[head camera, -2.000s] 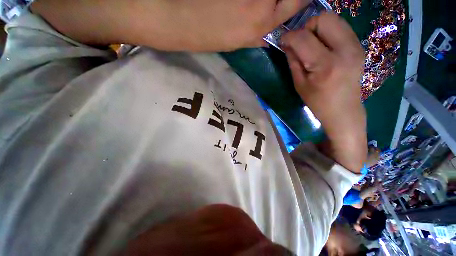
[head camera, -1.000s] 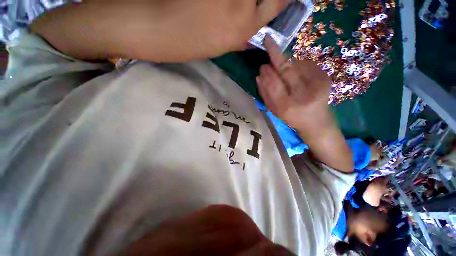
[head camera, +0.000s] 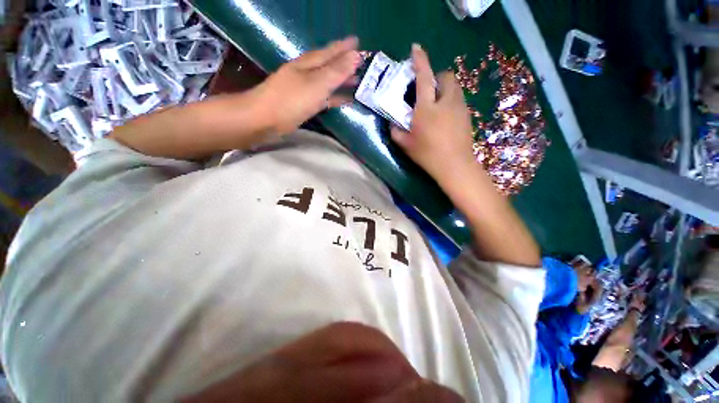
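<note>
A white rectangular housing (head camera: 386, 88) with an opening lies over the glossy green bench (head camera: 418, 27), between my hands. My right hand (head camera: 441, 118) is at its right side, fingers and thumb holding it by the edge. My left hand (head camera: 315, 79) is just left of the housing, apart from it, with fingers stretched out. A tiny reddish spot shows near its fingertips; whether it holds a small piece is unclear. A crescent-shaped pile of shiny copper pieces (head camera: 512, 142) lies right of my right hand.
A heap of white-grey housings (head camera: 102, 67) is at the upper left, beside the bench edge. A pale rail (head camera: 552, 94) borders the bench, with a loose housing (head camera: 582, 53) beyond. Another white part (head camera: 471, 6) is at the top edge. A person's blue sleeve (head camera: 556, 287) is at the lower right.
The view has shifted, bringing the housing heap into sight. My left hand has come away from the housing and moved left. My right hand's fingers now grip its side.
</note>
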